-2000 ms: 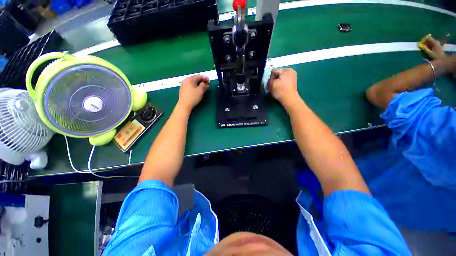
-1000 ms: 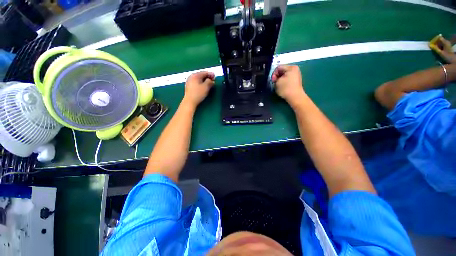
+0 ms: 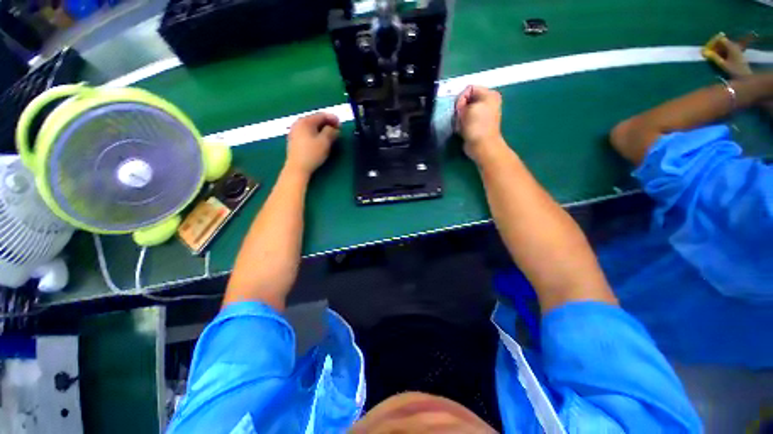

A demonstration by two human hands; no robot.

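The black toggle press fixture (image 3: 392,110) stands upright on the green surface in front of me, its top cut off by the frame's edge. Its flat base plate (image 3: 398,182) points toward me. My left hand (image 3: 312,140) rests just left of the fixture, fingers curled; whether it holds anything is hidden. My right hand (image 3: 479,114) rests just right of the fixture, loosely fisted beside a pale, light-blue patch (image 3: 444,117); its inside is hidden. A small dark module (image 3: 535,27) lies on the green surface beyond, to the right.
A green-yellow fan (image 3: 127,169) stands at left, with a white fan (image 3: 30,225) behind it. A wooden-coloured block with a round black part (image 3: 203,224) lies beside it. A black parts tray (image 3: 246,30) is beyond. At right, a neighbour's hand holds a yellow-handled tool (image 3: 714,52).
The whole view has shifted, so the fixture, fans and module sit further left and mostly higher in the picture. Both hands remain beside the fixture. The red handle is out of frame.
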